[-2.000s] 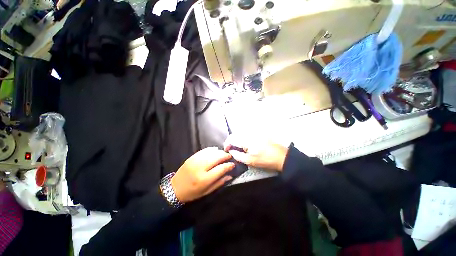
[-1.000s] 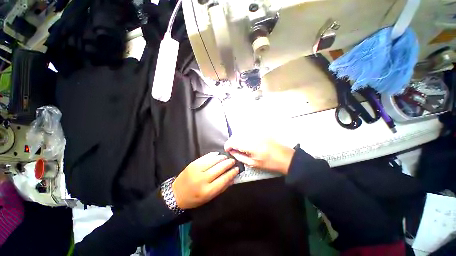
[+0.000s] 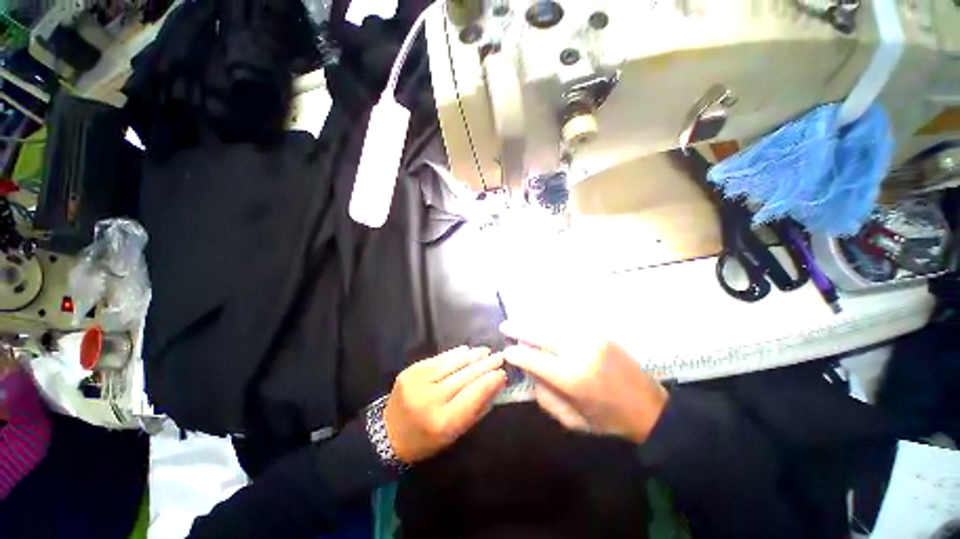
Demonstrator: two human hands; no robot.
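A wide black garment piece point(image 3: 242, 284) lies left of the needle and runs up to the presser foot point(image 3: 487, 205), which is in bright glare. My left hand point(image 3: 442, 405), with a metal watch at the wrist, holds the near end of the piece's right edge at the table's front edge. My right hand point(image 3: 584, 381) pinches the same edge from the right, fingertips touching the left hand's. The fingers hide most of the held cloth. The cream sewing machine head point(image 3: 653, 84) stands beyond the hands.
A white lamp point(image 3: 380, 163) hangs left of the head. A blue thread tassel point(image 3: 811, 168), black scissors point(image 3: 745, 268), a purple pen point(image 3: 816, 272) and a notions tray point(image 3: 895, 247) are at the right. A black heap point(image 3: 221, 74) lies beyond the panel. A person's striped sleeve shows far left.
The whole view has shifted a little. My right hand is turned more, its back showing and its fingers pointing up-left; both hands still hold the edge near the same spot.
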